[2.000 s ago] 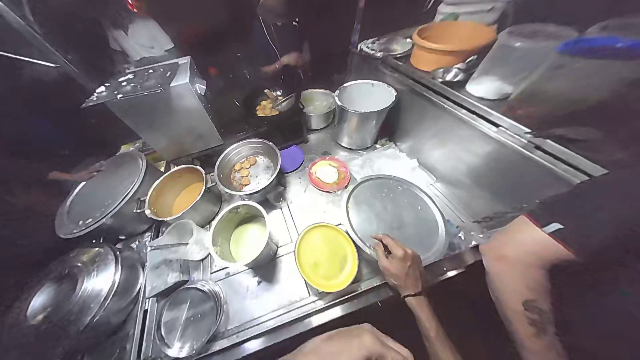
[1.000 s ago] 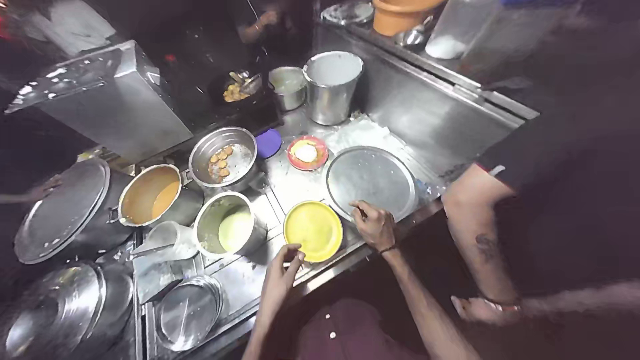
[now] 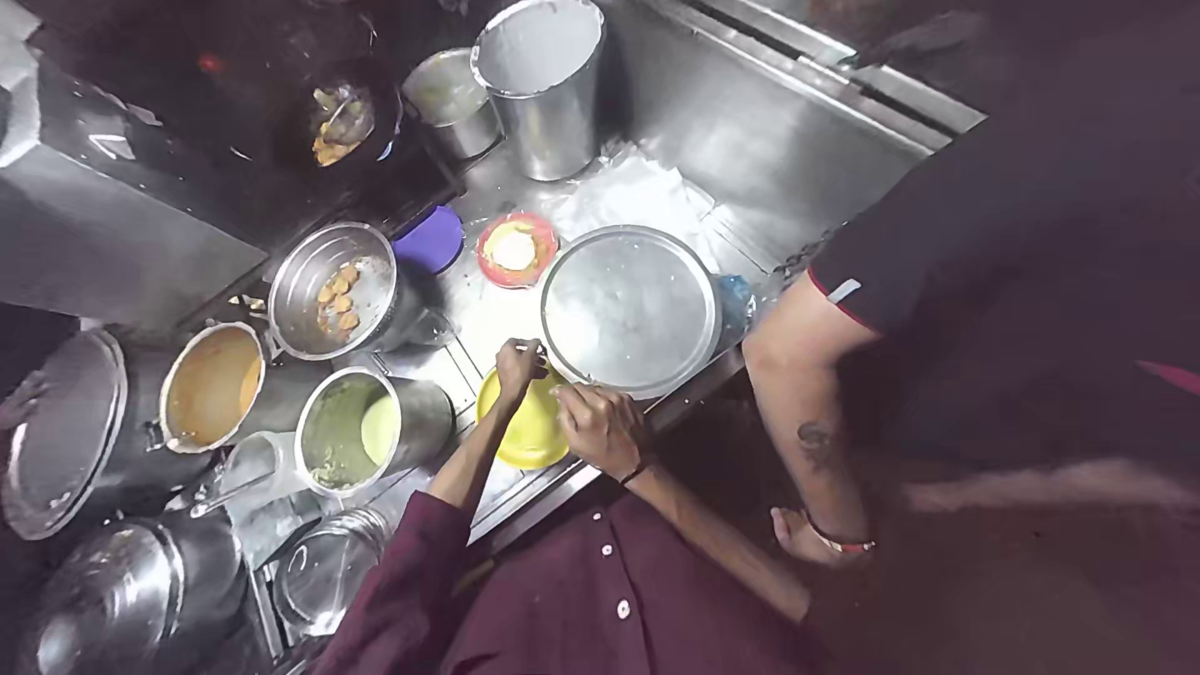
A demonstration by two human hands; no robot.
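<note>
A yellow plate (image 3: 532,436) lies at the counter's front edge, and both my hands are over it. My left hand (image 3: 518,370) is closed at the plate's far side, with a small shiny thing at its fingertips that is too small to name. My right hand (image 3: 603,427) has its fingers bent over the plate's right side, by the rim of a round metal tray (image 3: 630,309); whether it holds anything is hidden. Behind the plate is a red plate (image 3: 517,250) with white and yellow food on it. A steel pot with light green liquid (image 3: 380,429) stands to the left.
Pots of orange liquid (image 3: 211,384) and round brown pieces (image 3: 339,298) stand left. A purple item (image 3: 431,239), a tall metal container (image 3: 539,112) and a wok with fried food (image 3: 337,136) are farther back. Metal lids are at lower left. Another person's arm (image 3: 797,412) is at the right.
My left hand has moved from the yellow plate's near left edge to its far side. My right hand has come from the metal tray's edge to the yellow plate. The view has shifted.
</note>
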